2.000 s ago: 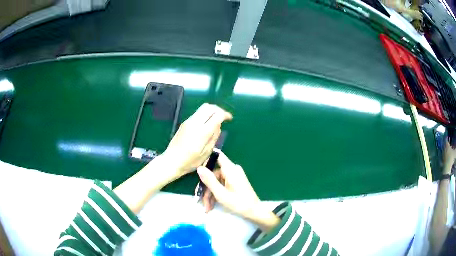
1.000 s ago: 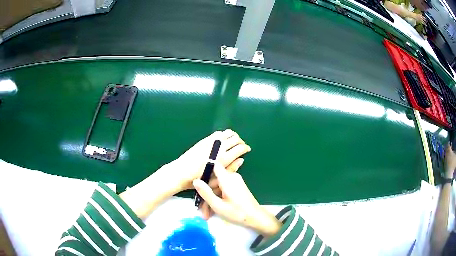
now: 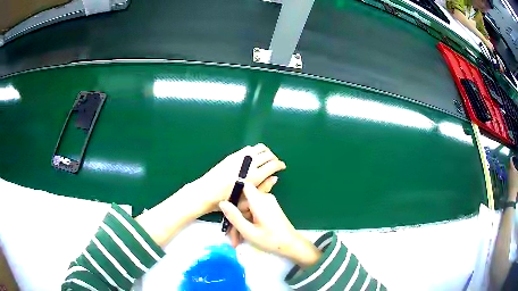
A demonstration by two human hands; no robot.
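Note:
My right hand (image 3: 264,224) holds black pen-like tweezers (image 3: 245,167) with a pale band, pointing up and back over my left hand. My left hand (image 3: 235,176) lies at the near edge of the green belt, fingers pointing right and partly spread, touching my right hand. Its palm and the tweezer tips cannot be made out. A dark phone mid-frame (image 3: 85,126) lies flat on the belt at left, its panel end away from me with a dark patch on it. A shiny blue film heap (image 3: 214,271) lies between my forearms.
The glossy green conveyor belt (image 3: 352,170) spans the view, with a white work edge (image 3: 51,227) nearer me. A grey post (image 3: 291,34) stands behind. A red tray (image 3: 466,85) with black parts is at far right, beside another person's arm (image 3: 502,227).
The mid-frame has moved left along the belt. My left hand has come down and closer to my right hand since the earliest frame. The tweezers now show above my hands.

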